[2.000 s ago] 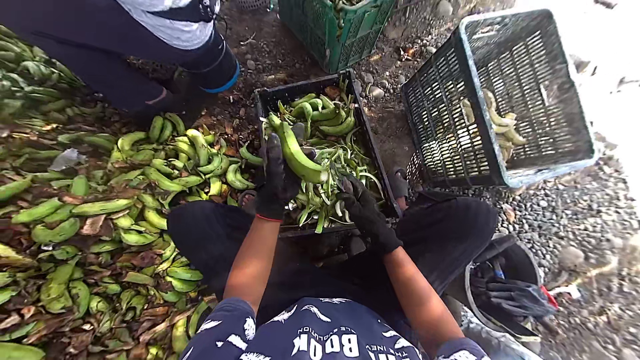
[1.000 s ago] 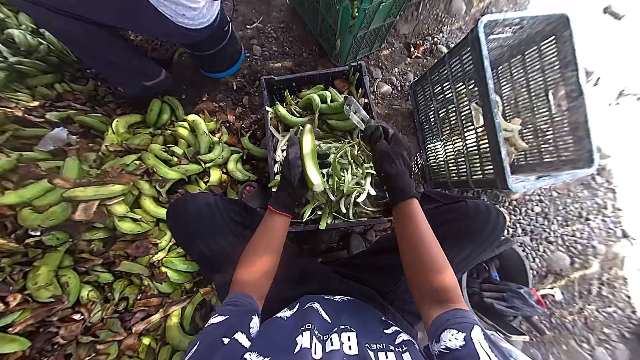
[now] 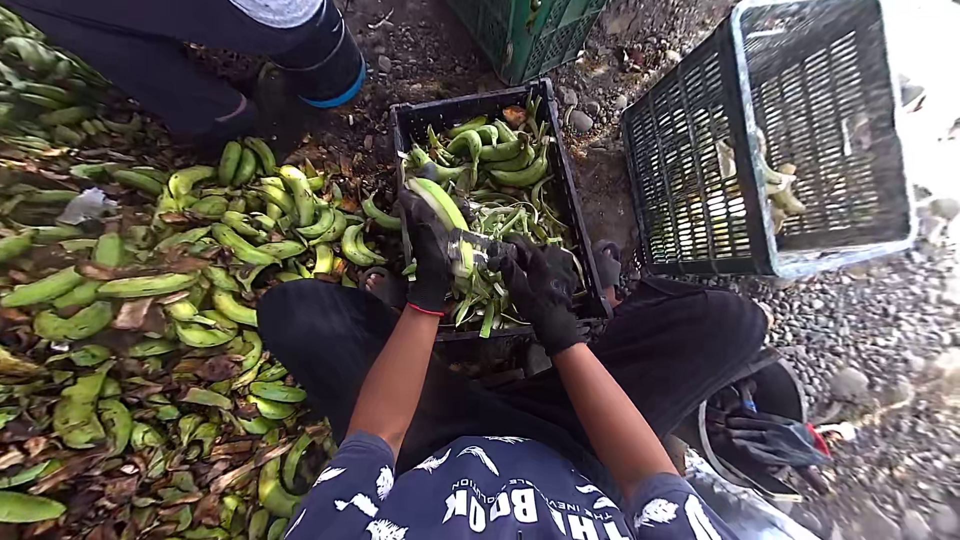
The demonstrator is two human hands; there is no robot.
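My left hand (image 3: 426, 244), in a dark work glove, grips a partly peeled green plantain (image 3: 439, 202) that slants over a black plastic crate (image 3: 581, 225). In my gloved right hand (image 3: 544, 285) is a peeler (image 3: 480, 249), its head across the lower part of the plantain. Peel strips (image 3: 517, 221) fill the near part of the crate. Beyond them lie several unpeeled green plantains (image 3: 517, 154). The gloves hide the handle of the peeler and part of the fruit.
Plantains and peels (image 3: 247, 240) cover the ground at left. Another person's leg and boot (image 3: 319, 60) are at top left. A green crate (image 3: 525, 37) stands at the back, a dark basket (image 3: 686, 150) with peeled pieces at right. A bucket (image 3: 787, 390) holding gloves is at lower right.
My right hand has moved from the crate's right side, where it held the peeler off the fruit one second ago, down and left onto the plantain. The plantain now tilts more to the left.
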